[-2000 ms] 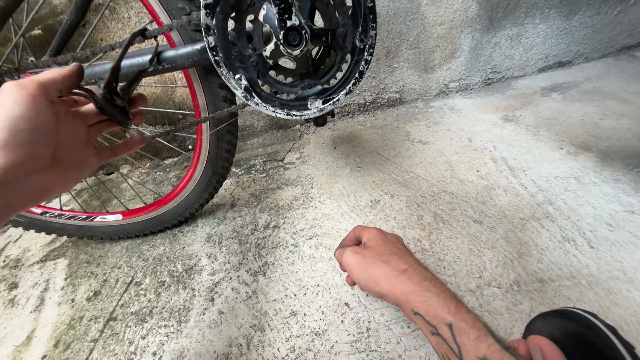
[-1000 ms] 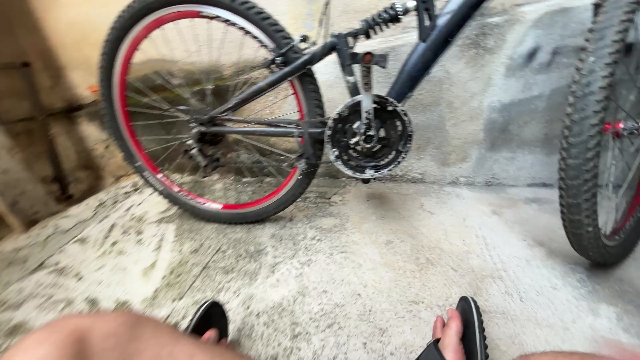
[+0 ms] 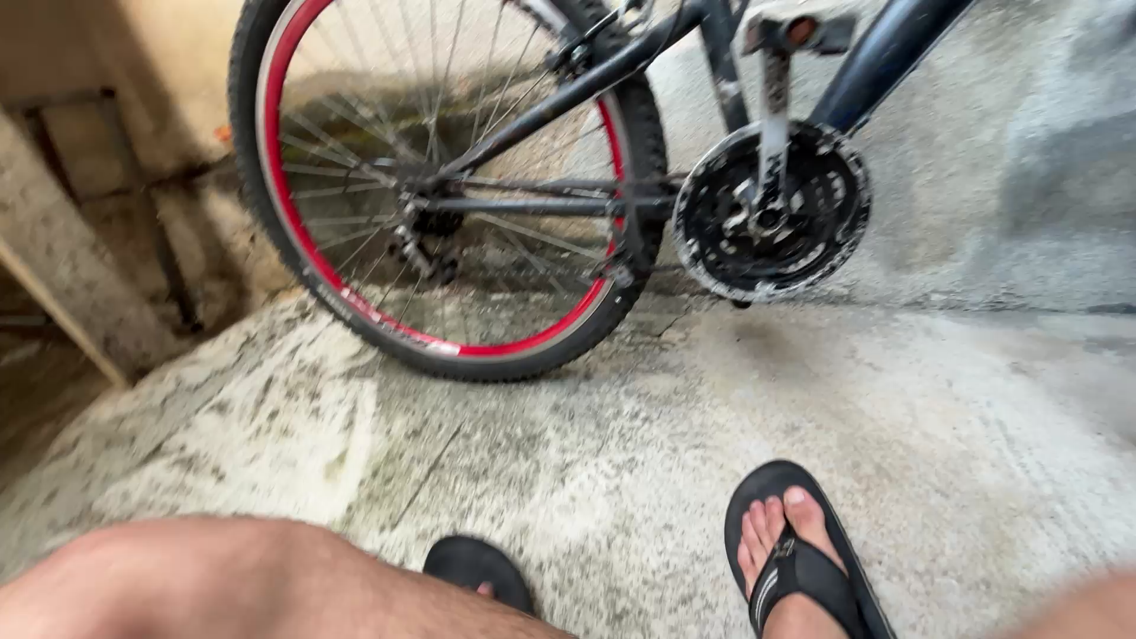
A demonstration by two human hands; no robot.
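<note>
Neither of my hands shows in the head view now. A bicycle stands along the wall, its red-rimmed rear wheel (image 3: 448,348) resting on the concrete. The dark rear derailleur (image 3: 426,253) sits at the wheel's hub. Right of the wheel are the worn black chainrings (image 3: 772,213), with a silver crank arm (image 3: 774,124) pointing up to a pedal (image 3: 800,34). A loose-looking dark part (image 3: 621,266) hangs near the tire's right side, blurred. The bicycle's dark blue frame tube (image 3: 887,62) rises to the right.
My bare knee (image 3: 222,577) fills the lower left. My feet wear black flip-flops (image 3: 790,568) on the concrete floor (image 3: 568,461). A grey wall (image 3: 994,177) is behind the bicycle. At the left stand a concrete post (image 3: 80,257) and a dark metal frame (image 3: 133,177).
Two seconds ago my left hand was at a dark part beside the rear wheel and my right hand was above the floor; both have left the view. The view has pulled back, then moved closer.
</note>
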